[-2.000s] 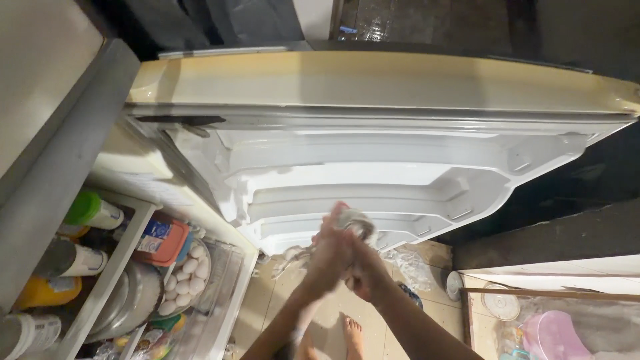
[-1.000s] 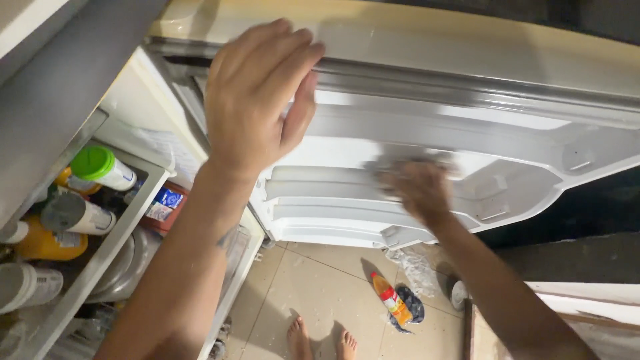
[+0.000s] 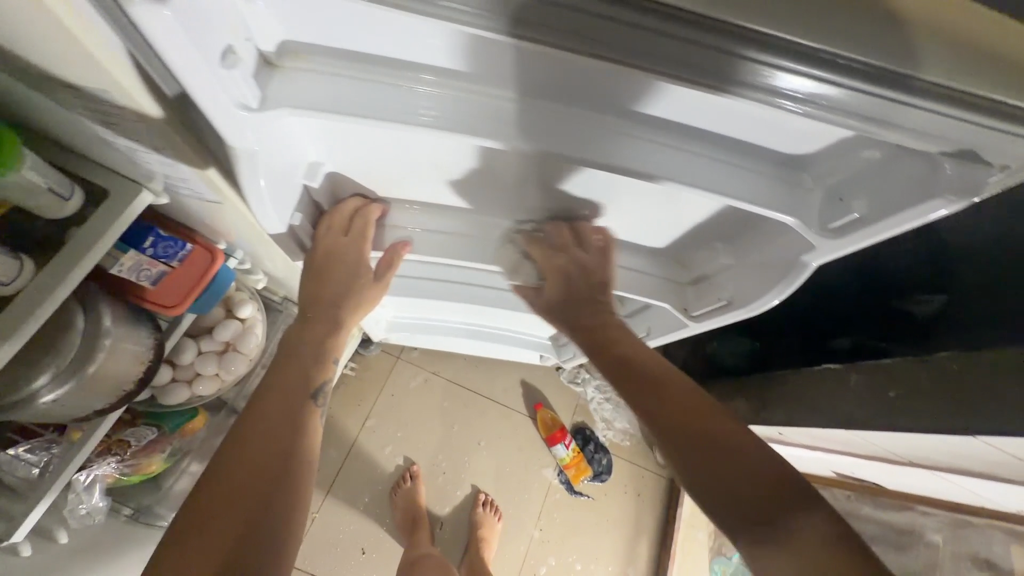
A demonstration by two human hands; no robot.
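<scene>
The white inner side of an open refrigerator door [image 3: 448, 168], with moulded shelves, fills the upper middle of the head view. My left hand [image 3: 344, 256] rests with its fingertips at the left end of a middle door shelf, thumb apart, holding nothing that I can see. To its right my right hand [image 3: 572, 268] presses a pale, bunched cloth [image 3: 520, 256] against the same shelf's front. Most of the cloth is hidden under the fingers, and the hand is slightly blurred.
At left, refrigerator shelves hold a green-capped bottle [image 3: 36, 180], a metal pot [image 3: 80, 352], a red-orange container [image 3: 188, 272] and a bowl of eggs [image 3: 212, 352]. On the tiled floor [image 3: 360, 480] lie an orange drink bottle [image 3: 564, 444], a dark bundle [image 3: 592, 452] and crumpled clear plastic [image 3: 604, 400].
Both hands were together two seconds ago. My left hand has come down from its raised position onto the door shelf. My right hand stays at the door with the cloth. The view has moved closer.
</scene>
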